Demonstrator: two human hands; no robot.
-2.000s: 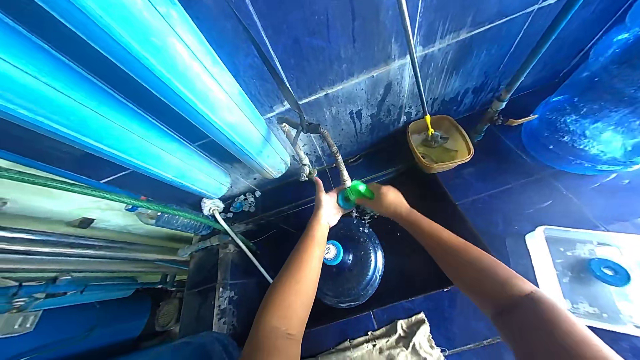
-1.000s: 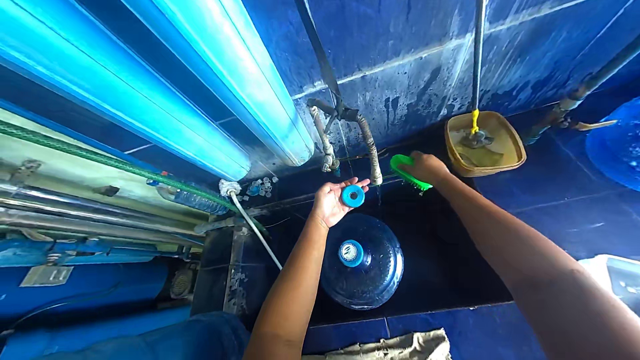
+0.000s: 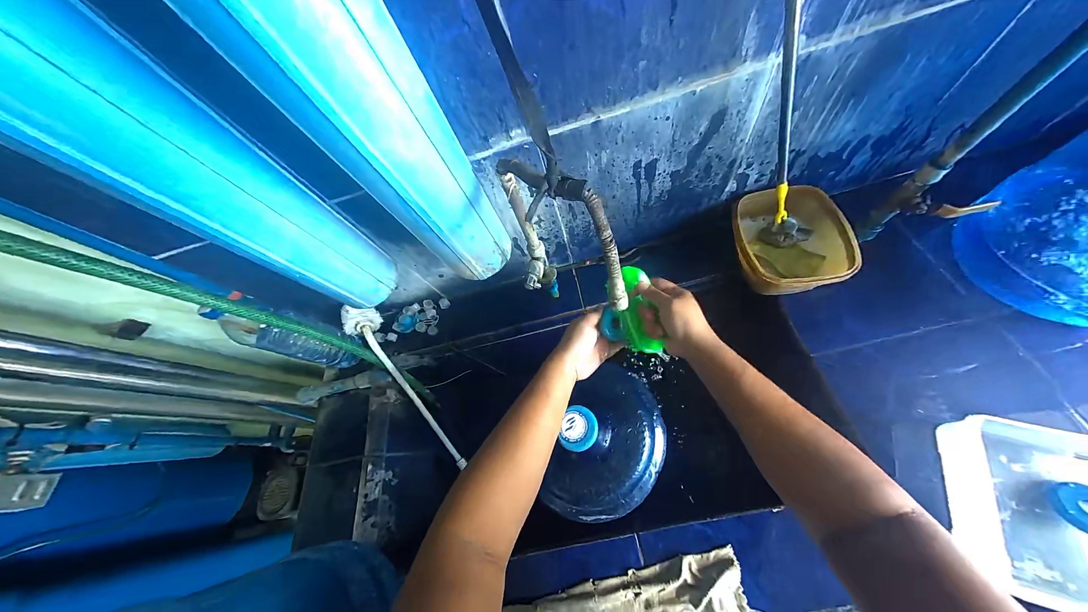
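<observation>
My left hand (image 3: pixel 586 344) holds a blue plastic ring-shaped cap (image 3: pixel 612 325) beneath the end of a wrapped water pipe (image 3: pixel 605 234). In my right hand (image 3: pixel 676 316) is a bright green scrubbing brush (image 3: pixel 642 319), pressed up close to the cap; its bristles cannot be made out. Drops of water fall below my hands. Just beneath them stands a large clear blue water jug (image 3: pixel 625 450) with a blue cap (image 3: pixel 578 427) on its neck. Beside the pipe, a second wrapped pipe with a small tap (image 3: pixel 537 274) hangs down.
A yellowish basin (image 3: pixel 799 276) with a long-handled brush (image 3: pixel 783 200) stands against the tiled wall. Small caps (image 3: pixel 416 319) lie near a white-headed stick (image 3: pixel 408 382). A cloth (image 3: pixel 671 586) is at the near edge. A white container (image 3: pixel 977 510) and blue jug (image 3: pixel 1033 234) are at right.
One second ago the green brush was apart from the cap, to its right; my right hand has brought it back against the cap under the pipe. Water drops now scatter there.
</observation>
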